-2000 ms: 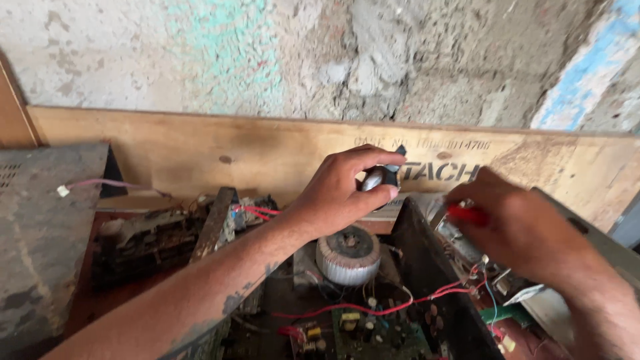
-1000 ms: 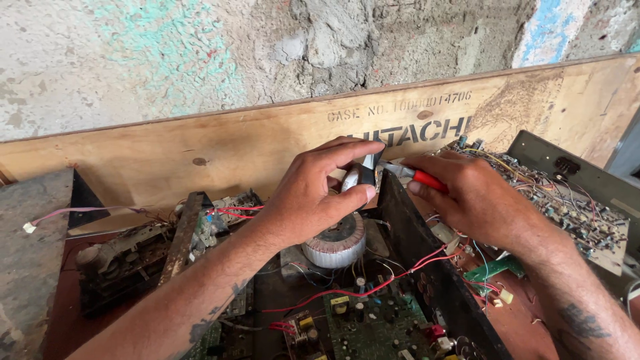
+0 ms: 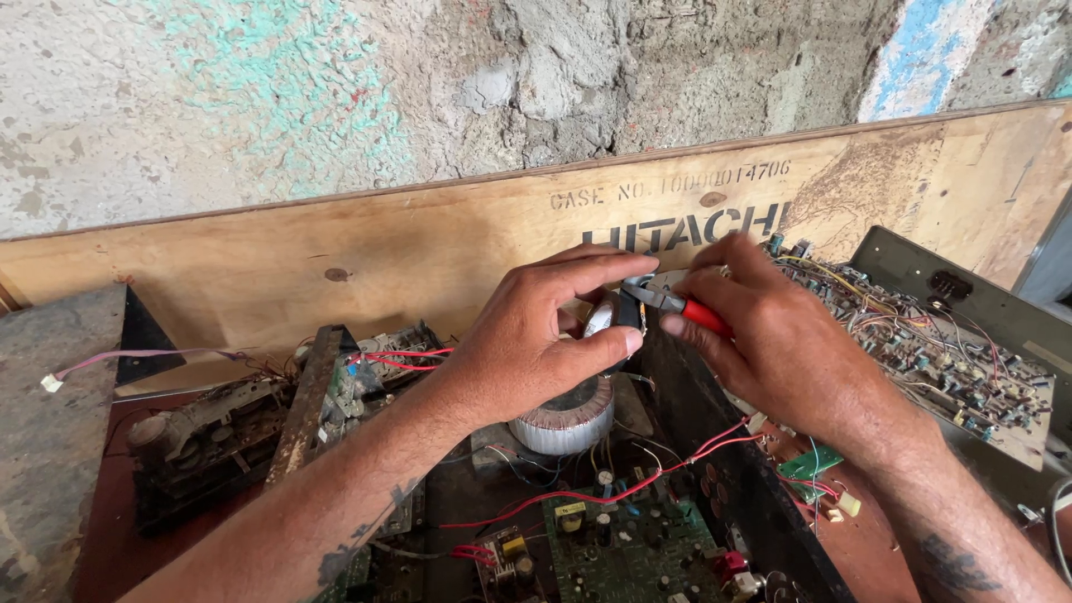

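Note:
My left hand (image 3: 536,335) grips a small part with a black section and a silvery rounded section (image 3: 600,319), held above the toroidal transformer (image 3: 563,419). What the part is, I cannot tell. In my right hand (image 3: 770,327) are pliers with red handles (image 3: 706,317); their metal jaws meet the upper edge of the black section between my left thumb and forefinger. The transformer sits in an open dark metal chassis, behind a green circuit board (image 3: 628,544). Red wires (image 3: 586,500) run across the chassis over its right wall.
Right of the chassis lie a large circuit board (image 3: 963,368) dense with components and a small green board (image 3: 809,463). A dirty mechanism (image 3: 218,444) and a worn metal panel (image 3: 50,435) lie at left. A stencilled plywood board (image 3: 402,260) stands behind, against the rough wall.
The pliers have come in from the right to the part in my left hand, where they were apart from it two seconds ago. The view has shifted somewhat.

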